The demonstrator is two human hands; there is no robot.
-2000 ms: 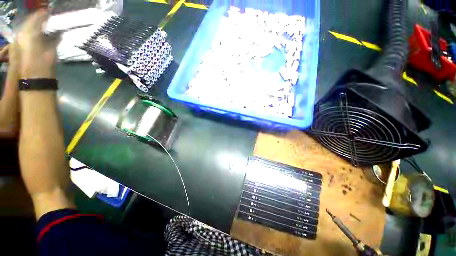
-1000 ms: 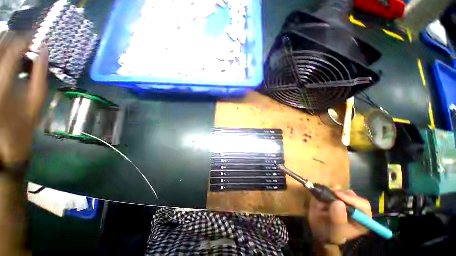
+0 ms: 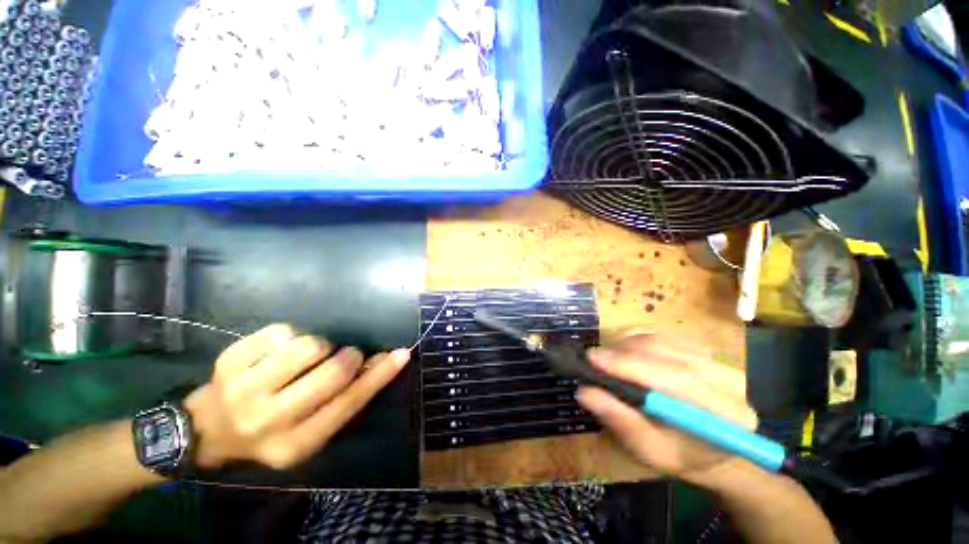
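The black PCB panel (image 3: 508,393) lies flat on the tan work board (image 3: 669,319). My left hand (image 3: 292,393) holds the solder wire (image 3: 159,317) between thumb and fingers at the panel's left edge; the wire's free end reaches the upper left part of the panel. My right hand (image 3: 669,409) holds the soldering iron (image 3: 701,428) like a pen, its tip over the panel's upper left, close to the wire end. Whether tip and wire touch cannot be told. The solder reel (image 3: 94,301) stands at the left.
A blue plastic bin (image 3: 308,196) heaped with white components (image 3: 319,96) stands behind the panel. The fume extractor fan (image 3: 659,175) is right of it. A yellowish tin (image 3: 802,278) and pale stick (image 3: 753,271) stand right of the board. Finished panels (image 3: 43,96) lie upper left.
My left hand has come from the far left to the panel and taken hold of the solder wire. The iron's tip has moved from the panel's right edge to its upper left. The view has shifted.
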